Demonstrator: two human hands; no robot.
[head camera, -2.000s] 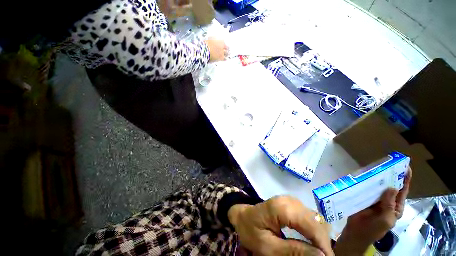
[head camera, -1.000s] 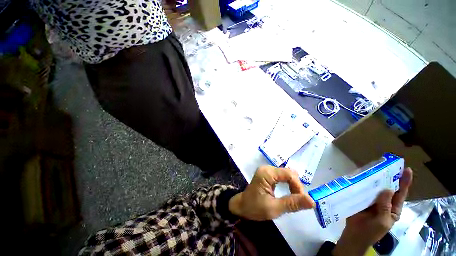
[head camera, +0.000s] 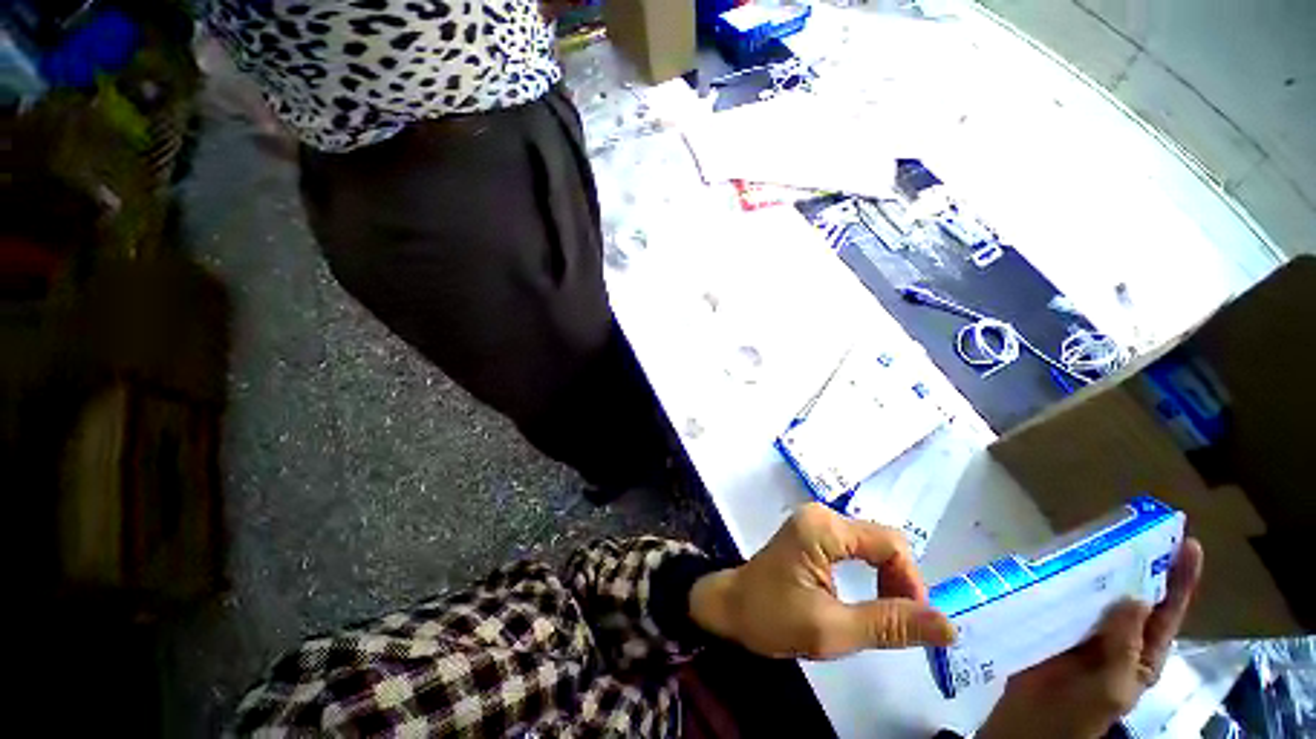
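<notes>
A slim white retail box with blue sides (head camera: 1061, 599) is held above the table at the lower right. My right hand (head camera: 1104, 671) grips it from below and behind, with fingers at its right end. My left hand (head camera: 830, 589) has thumb and forefinger at the box's left end, pinching its corner; the other fingers are hidden. Two stacks of similar boxes lie on the table just beyond my left hand, the left one (head camera: 866, 419) overlapping the right one (head camera: 917, 491).
An open brown carton (head camera: 1097, 462) with blue-white boxes inside stands at right. A black mat (head camera: 924, 289) carries white coiled cables (head camera: 987, 344) and clear packs. A neighbour in a spotted top (head camera: 390, 65) stands at upper left. Clear plastic bags (head camera: 1282, 686) lie lower right.
My left hand has come from in front of the box to its left end. The view has shifted, and the neighbour has moved upright with the arm gone from the table.
</notes>
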